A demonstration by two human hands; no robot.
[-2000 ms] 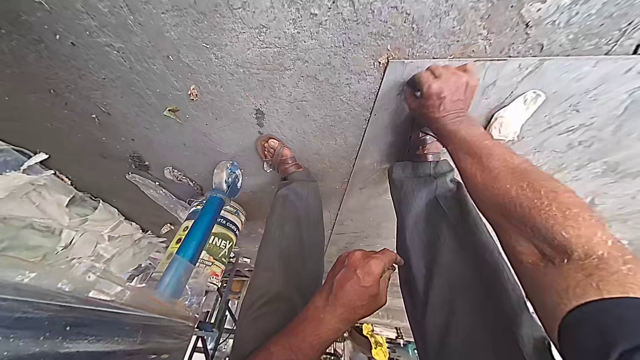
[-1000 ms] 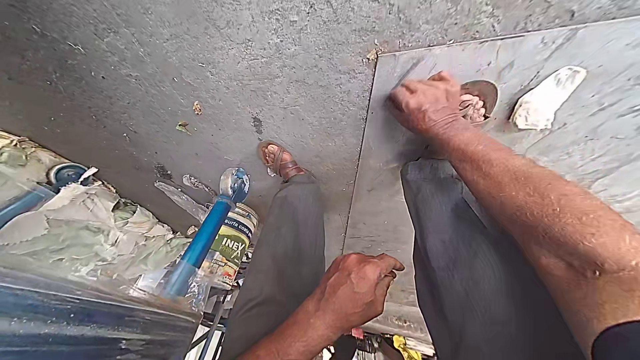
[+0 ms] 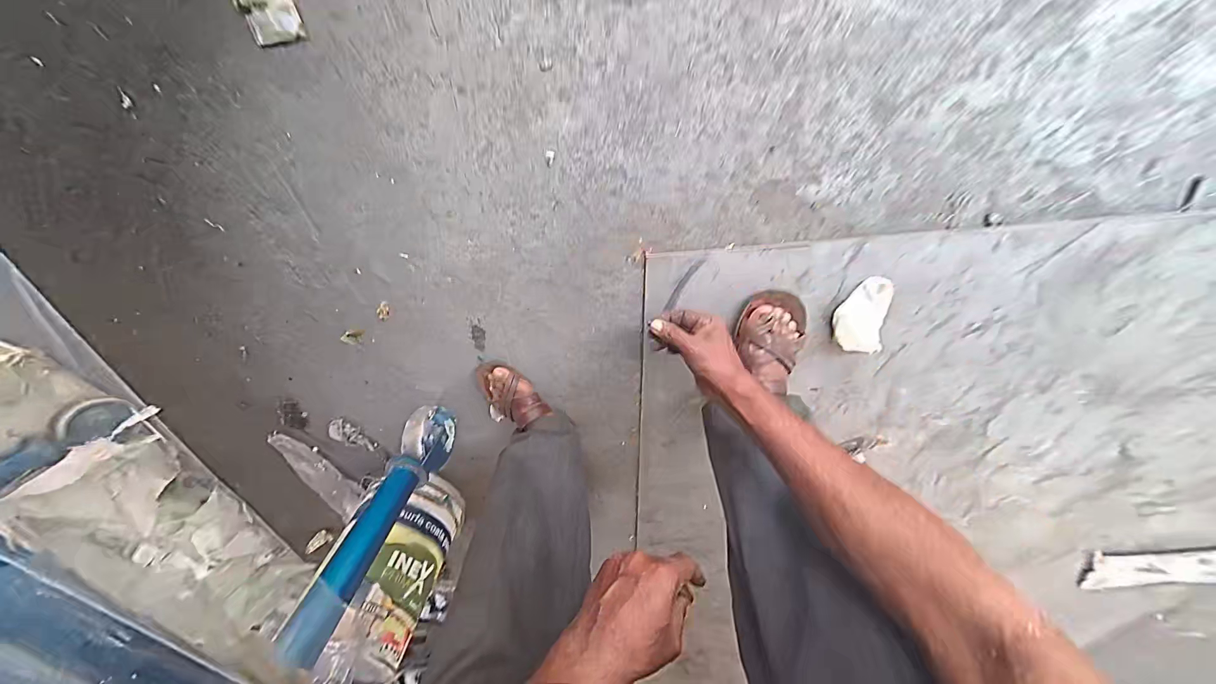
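Observation:
My right hand (image 3: 698, 342) is low over the left edge of a large grey sheet (image 3: 997, 380) lying on the floor, its thumb and fingers pinched together near a small dark thing I cannot make out. Below it, my left hand (image 3: 632, 608) is loosely curled above the same edge, its palm hidden, so whether it holds anything does not show. One sandaled foot (image 3: 768, 337) stands on the sheet, beside a white crumpled piece (image 3: 863, 315). The other sandaled foot (image 3: 511, 391) is on the bare floor. A dark streak marks the sheet near its corner.
At lower left, a blue pole (image 3: 351, 560) with a round end crosses a labelled paint bucket (image 3: 413, 560). Crumpled, paint-stained plastic sheeting (image 3: 123, 513) lies farther left. A white strip (image 3: 1149, 568) rests at the right, and a small packet (image 3: 275, 21) lies on the floor at the top.
My right hand has come down from near the sheet's top corner to lower along its left edge. The view has shifted, showing more floor ahead.

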